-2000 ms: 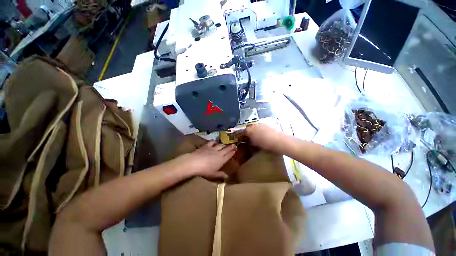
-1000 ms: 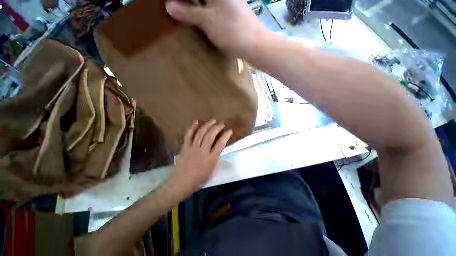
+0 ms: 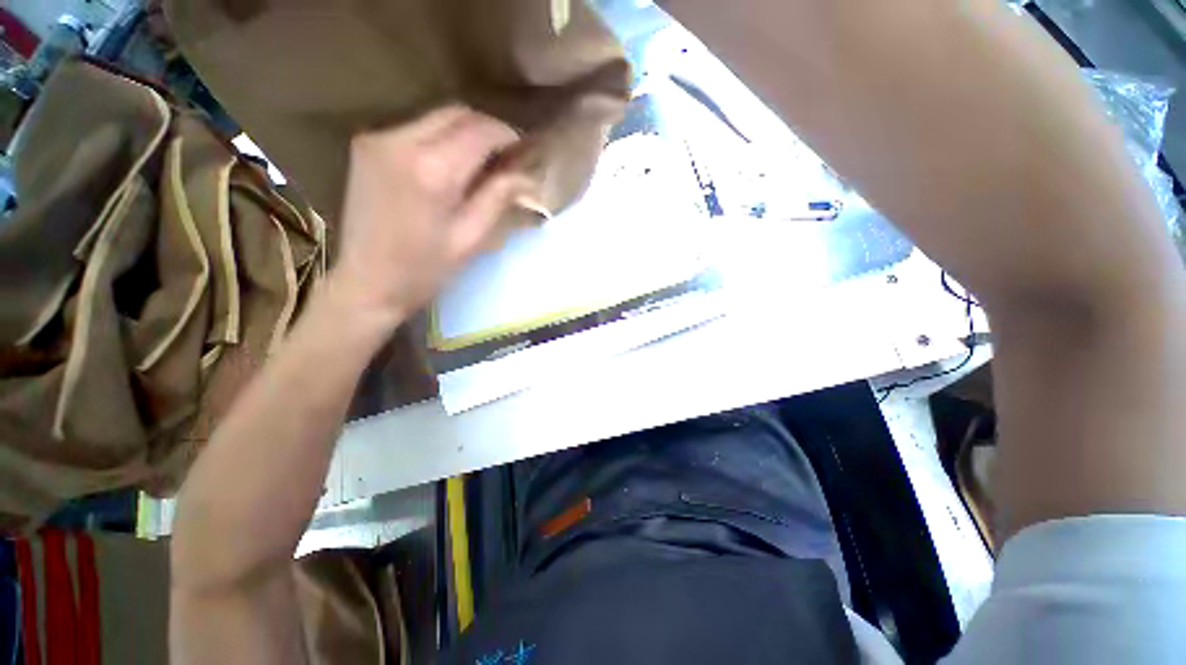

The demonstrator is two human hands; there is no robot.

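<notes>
A brown bag body (image 3: 325, 72) is raised across the top left of the view, cut off by the top edge. My left hand (image 3: 423, 195), bare and slightly blurred, has its fingers curled on the lower edge of the bag body. My right arm reaches up across the right side; the right hand is beyond the top edge. The white sewing plate (image 3: 520, 292), edged in yellow tape, shows below the bag body. The sewing head is not visible.
Waiting bag bodies (image 3: 182, 260) with pale bound edges are heaped at the left. A dark curved tool (image 3: 709, 107) lies beyond the plate. A clear plastic bag (image 3: 1134, 117) is at the upper right. The table's front edge crosses above my lap.
The bag body has gone from under the sewing head and moved up and left, uncovering the plate. My left hand has risen from the fabric's near edge. My right hand has left the view.
</notes>
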